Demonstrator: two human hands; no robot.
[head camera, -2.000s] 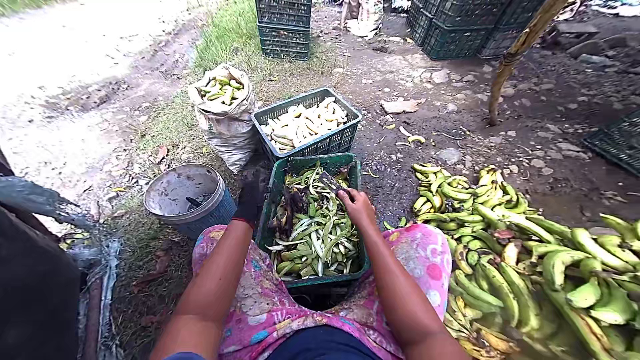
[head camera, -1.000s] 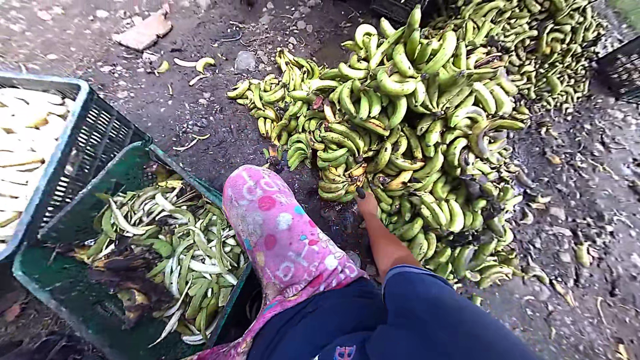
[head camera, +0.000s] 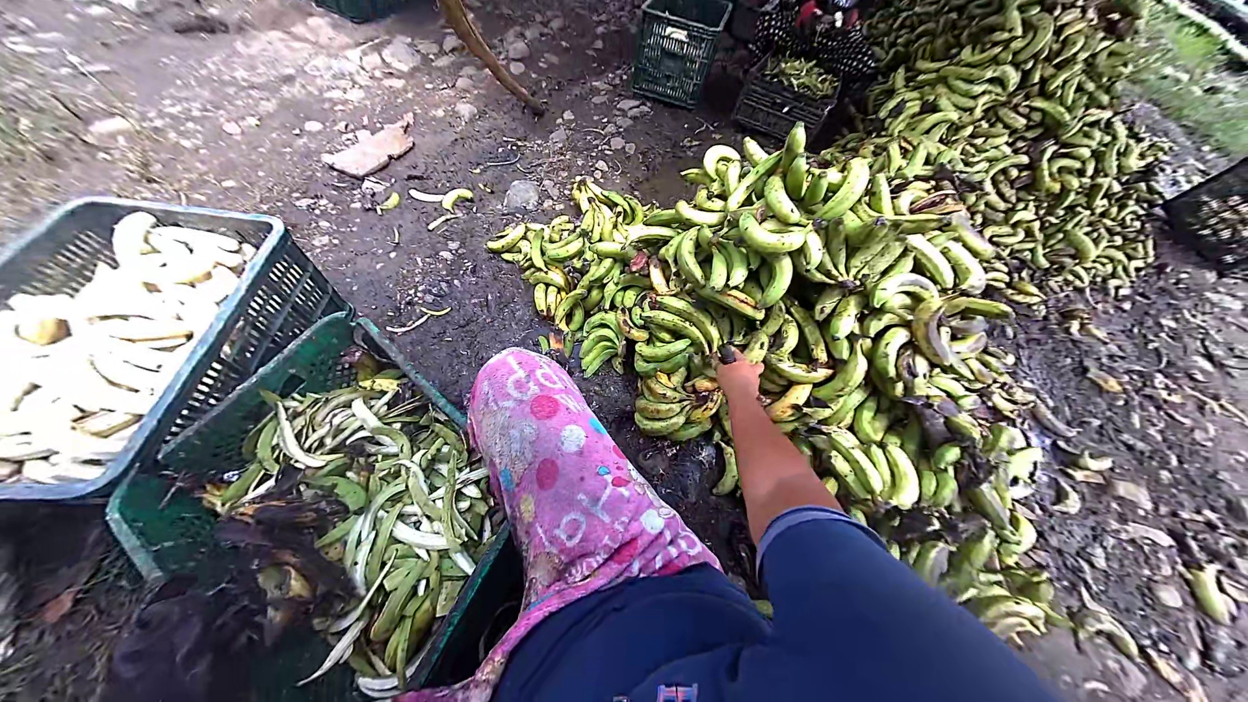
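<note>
My right hand (head camera: 738, 370) reaches down onto a large heap of green plantains (head camera: 780, 244), touching a bunch at its near side; its fingers are partly hidden among the fruit, so its hold cannot be told. One digit looks dark at the tip. My left hand cannot be made out; the dark, blurred shapes at the lower left are unclear. Beside my pink-clad knee, a green plastic crate (head camera: 185, 522) holds green and white plantain peels (head camera: 400, 526) and some dark ones. Left of it stands a grey-blue rimmed crate (head camera: 292, 292) with peeled plantains (head camera: 107, 341).
Another large plantain pile (head camera: 1033, 146) lies at the upper right. Near it a person in dotted dark clothing (head camera: 829, 49) is beside a dark crate of peels (head camera: 780, 102) and an upright green crate (head camera: 680, 54). A wooden pole (head camera: 487, 58) slants down to muddy, stony ground.
The view has swung to the right. My right hand has gone from above the peel crate to the plantain heap. My dark-gloved left hand, earlier at the crate's edge, is no longer plainly seen.
</note>
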